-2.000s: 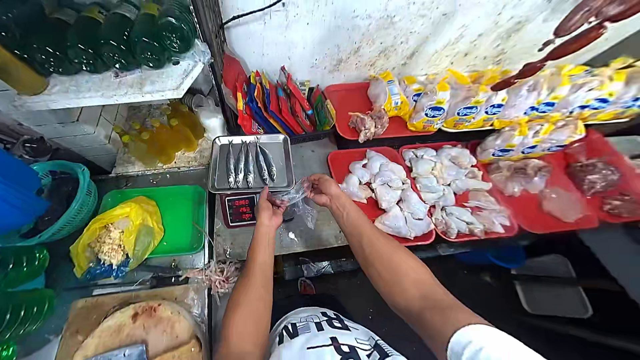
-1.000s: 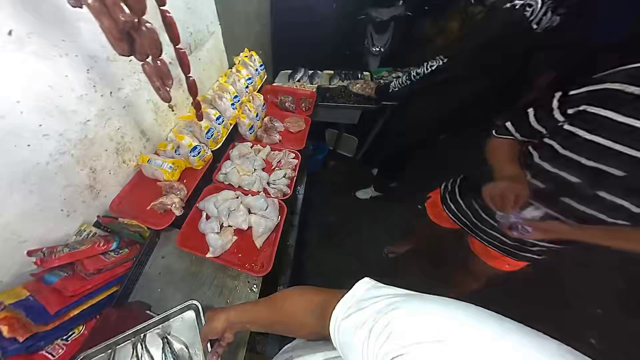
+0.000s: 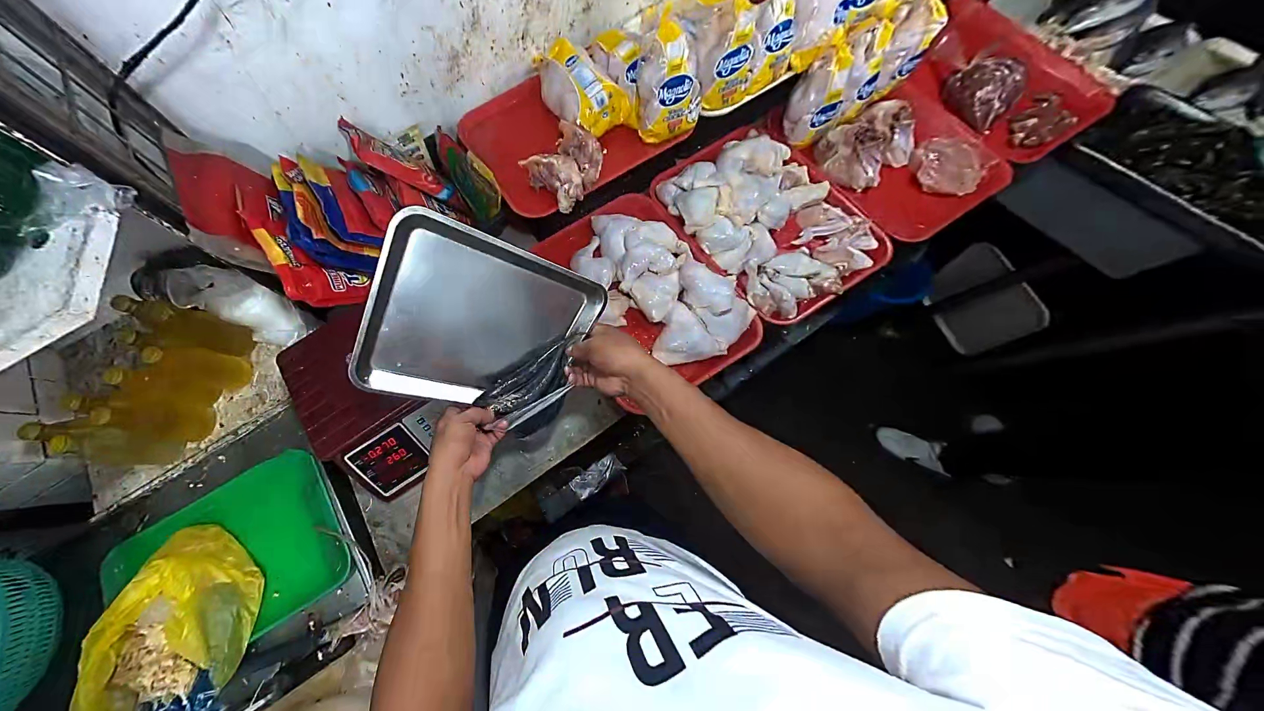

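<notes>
A rectangular metal tray (image 3: 464, 301) is tilted above the dark red digital scale (image 3: 346, 395), its lower right corner over a clear plastic bag (image 3: 538, 407). The fish (image 3: 533, 378) lie bunched at that corner, partly in the bag; how far in they are is hard to tell. My left hand (image 3: 467, 439) grips the near edge of the bag below the tray. At the tray's right corner my right hand (image 3: 607, 363) holds the bag's other side, its fingers close to the tray rim.
Red trays of raw chicken pieces (image 3: 691, 267) stand to the right, with packaged chickens (image 3: 676, 89) behind. Colourful packets (image 3: 326, 217) lean near the wall. A green tray (image 3: 286, 533), a yellow bag (image 3: 188, 602) and oil bottles (image 3: 188, 375) are at left. A person's striped garment (image 3: 1205, 632) shows lower right.
The tray, flat on the scale two seconds ago with fish spread across it, is now raised and tilted. The fish have slid to its corner by the bag. The view has swung right and back.
</notes>
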